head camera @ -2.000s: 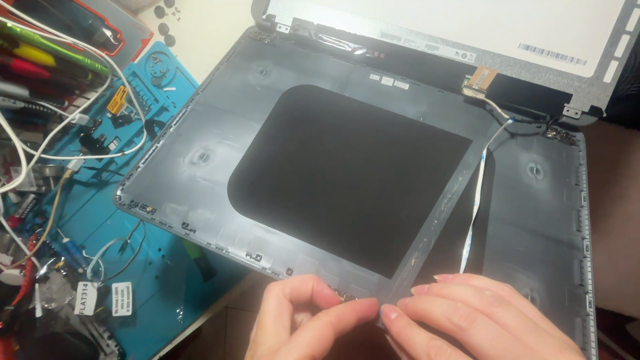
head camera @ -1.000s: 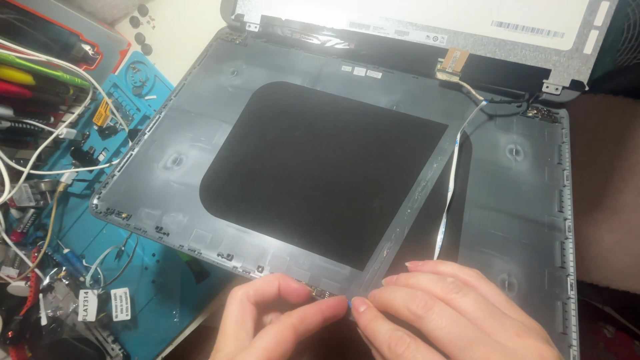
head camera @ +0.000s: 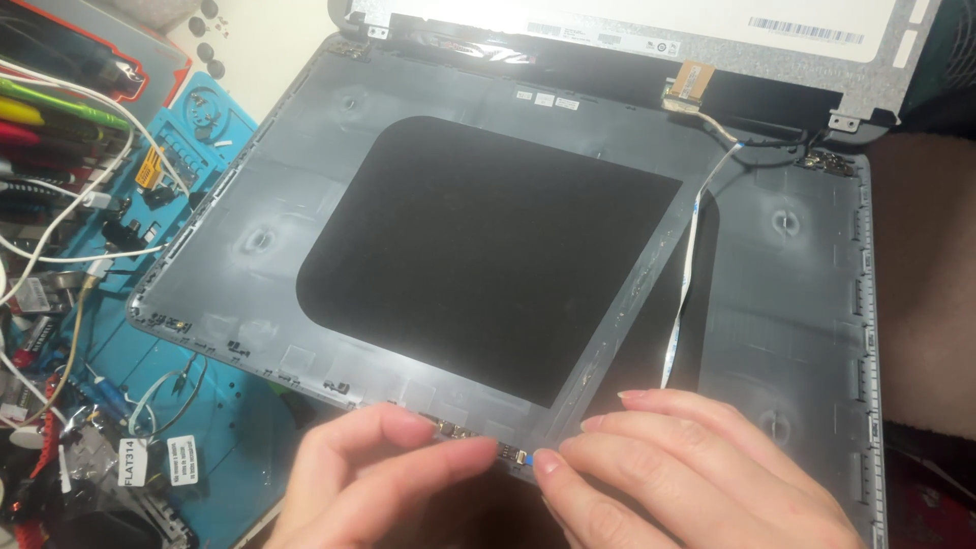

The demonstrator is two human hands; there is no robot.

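The inside of a grey plastic laptop lid (head camera: 793, 320) lies open under my hands. At its near edge is a small camera circuit board (head camera: 455, 429), with a white connector (head camera: 521, 456) at its right end. My left hand (head camera: 381, 473) has its index fingertip and thumb apart at the board. My right hand (head camera: 671, 473) presses a fingertip by the blue tab (head camera: 530, 460) of a cable beside the connector. The thin white cable (head camera: 688, 267) runs down from the top right and passes under my right fingers. Its lower stretch is hidden.
The display panel (head camera: 656, 23) lies tipped back beyond the lid, joined by a connector with tan tape (head camera: 692, 80). Hinge brackets sit near the upper corners. At left, a blue work mat (head camera: 221, 457) holds cables, tools and small parts, beside a red-edged grey case (head camera: 164, 57).
My left thumb has drawn back a little from my right fingertip, so the white connector and blue tab now show between them. My right hand stays at the near edge. The view has shifted slightly.
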